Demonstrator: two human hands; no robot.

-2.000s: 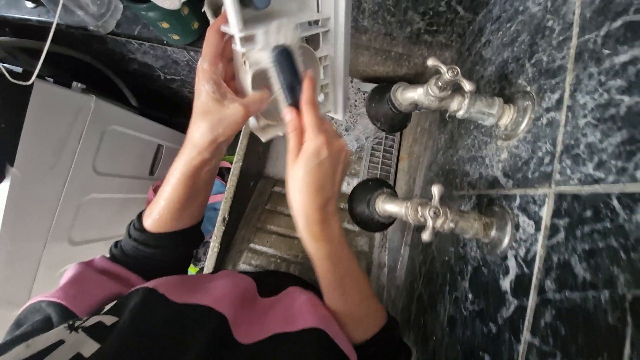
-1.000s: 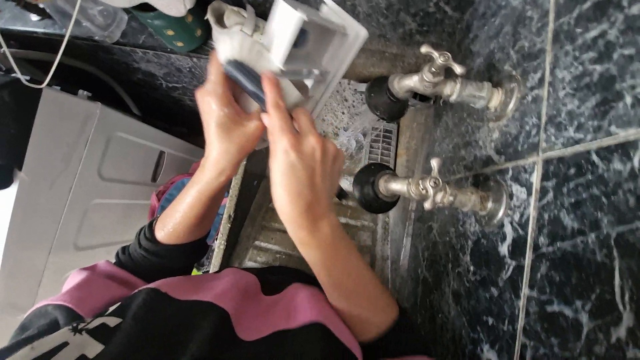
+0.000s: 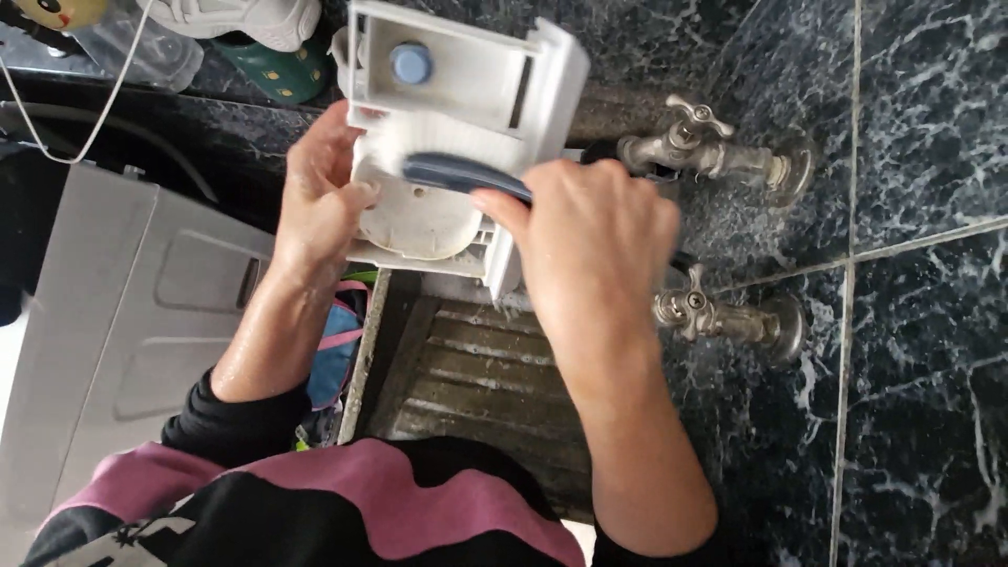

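Observation:
A white plastic washing-machine detergent drawer (image 3: 441, 79), with a round blue part in its upper compartment, is tilted over the sink. My left hand (image 3: 319, 197) grips its left edge, the thumb on the inside. My right hand (image 3: 594, 260) is closed around the dark blue handle of a scrubbing brush (image 3: 465, 173). The brush's white bristles, blurred, lie against the middle of the drawer, above a rounded off-white section. The right palm is hidden from view. Skin on the left forearm looks wet.
A ribbed stone laundry sink (image 3: 480, 378) lies below the drawer. Two metal taps, an upper one (image 3: 701, 153) and a lower one (image 3: 697, 307), stick out from the dark marbled tile wall. A grey appliance (image 3: 173, 315) stands left. White shoes (image 3: 244, 20) and a green pot (image 3: 276, 71) are above.
The drawer has turned so that its inside faces the camera more fully. My right hand has moved rightward with the brush, and my left hand still holds the drawer's edge.

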